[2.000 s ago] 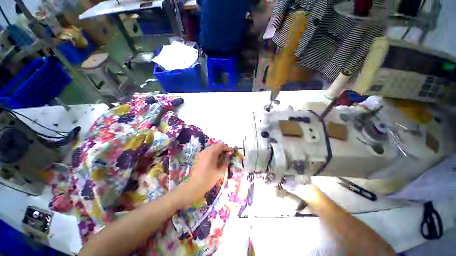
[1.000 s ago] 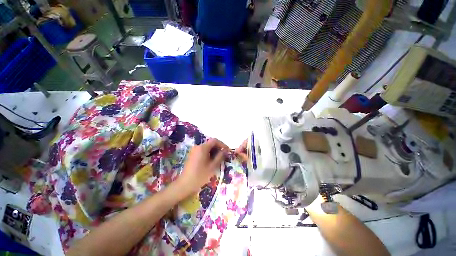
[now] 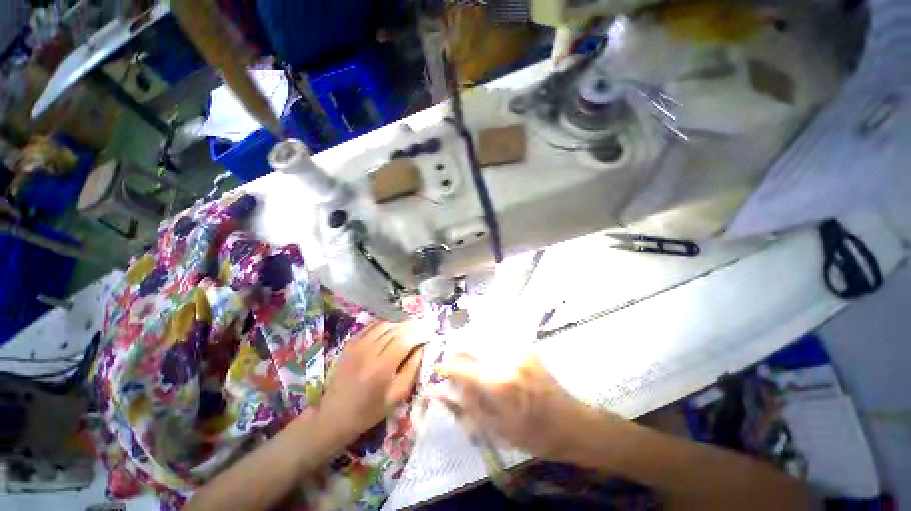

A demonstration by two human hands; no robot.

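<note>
The floral garment piece (image 3: pixel 215 349) lies heaped left of the needle, its right edge running to the presser foot (image 3: pixel 455 314) of the white sewing machine (image 3: pixel 569 190). My left hand (image 3: pixel 372 374) lies on the garment edge just in front of the foot, its fingers pressing the cloth. My right hand (image 3: pixel 509 394) is beside it, fingertips on a narrow fabric strip (image 3: pixel 489 454) that hangs toward the table's front edge. Bright lamp light washes out the fingertips and the needle area.
Thread snips (image 3: pixel 654 244) and black-handled scissors (image 3: pixel 849 259) lie to the right on the white table (image 3: pixel 639 369). Brown pads (image 3: pixel 396 182) and a dark strap (image 3: pixel 479 190) are on the machine head. A blue bin (image 3: pixel 235 150) and a stool (image 3: pixel 105 190) stand beyond the table.
The view has shifted and tilted over the machine. My right hand has come out from behind the machine head to the front of the foot. My left hand has moved down beside it.
</note>
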